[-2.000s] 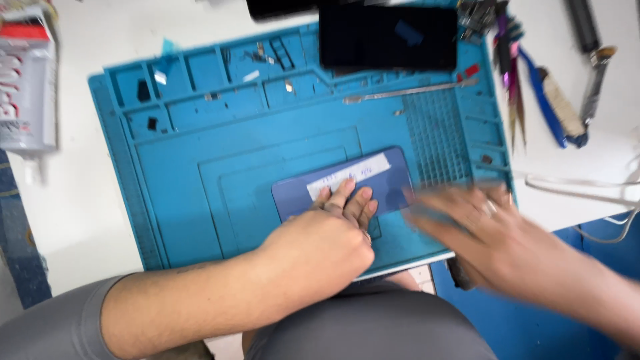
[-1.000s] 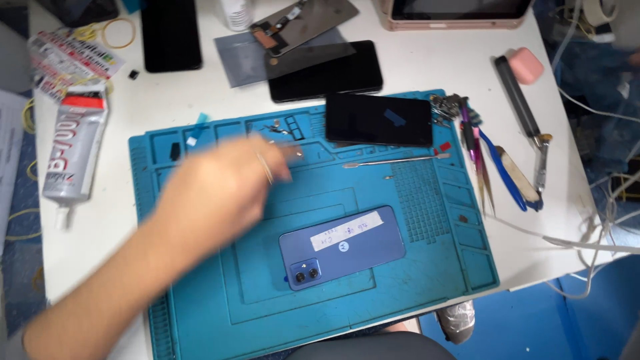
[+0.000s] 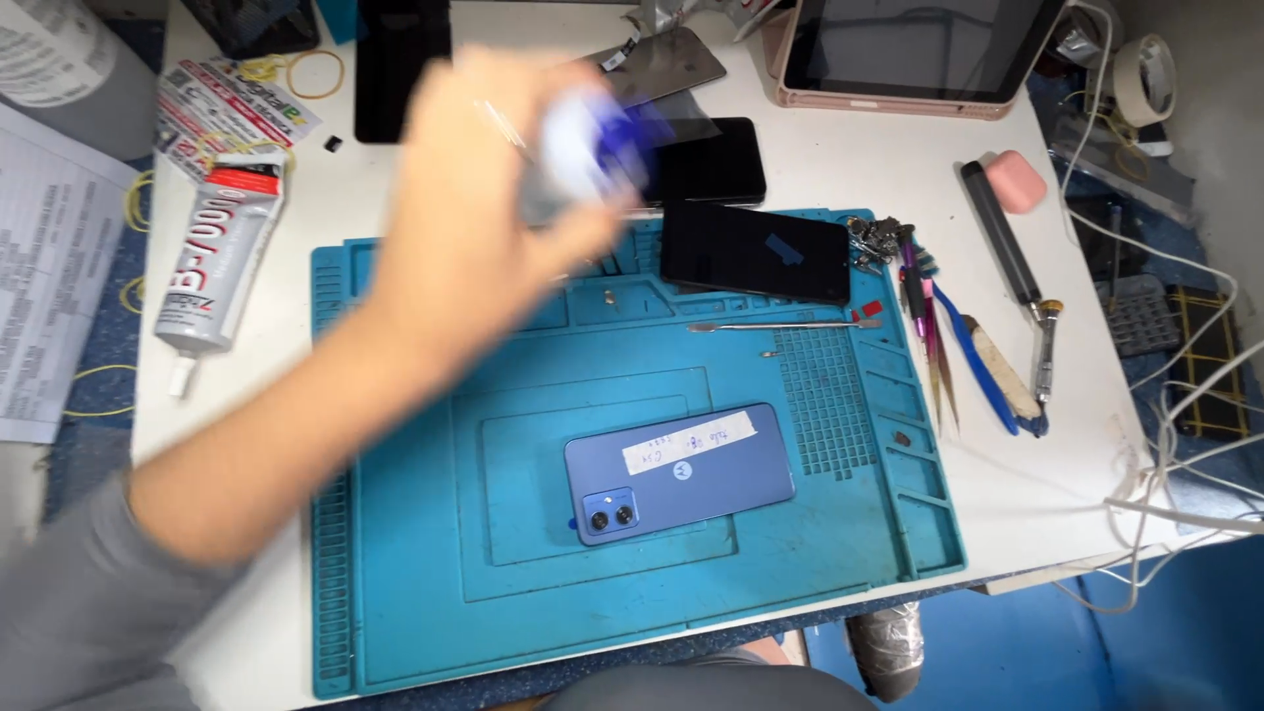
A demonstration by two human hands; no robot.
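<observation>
My left hand (image 3: 494, 178), blurred by motion, is raised above the back left part of the teal silicone repair mat (image 3: 612, 612). Its fingers are closed around a small white container with a blue top (image 3: 592, 148), also blurred. Below and to the right, a blue Motorola smartphone (image 3: 691, 499) lies back up on the mat, its two camera lenses at the lower left and a strip of handwritten white tape across its back. My right hand is out of the frame. A black phone screen (image 3: 741, 257) rests on the mat's back edge, with a metal spudger (image 3: 780, 325) in front of it.
A B-7000 glue tube (image 3: 222, 257) lies left of the mat. On the right are tweezers (image 3: 933, 346), blue-handled pliers (image 3: 973, 365), a black-handled tool (image 3: 1002, 237) and white cables (image 3: 1165, 504). Behind the mat are another black phone (image 3: 711, 163) and a tablet in a pink case (image 3: 913, 49).
My left hand has left the phone, moved up to the back of the mat and taken hold of the white and blue container. My right hand has gone out of view.
</observation>
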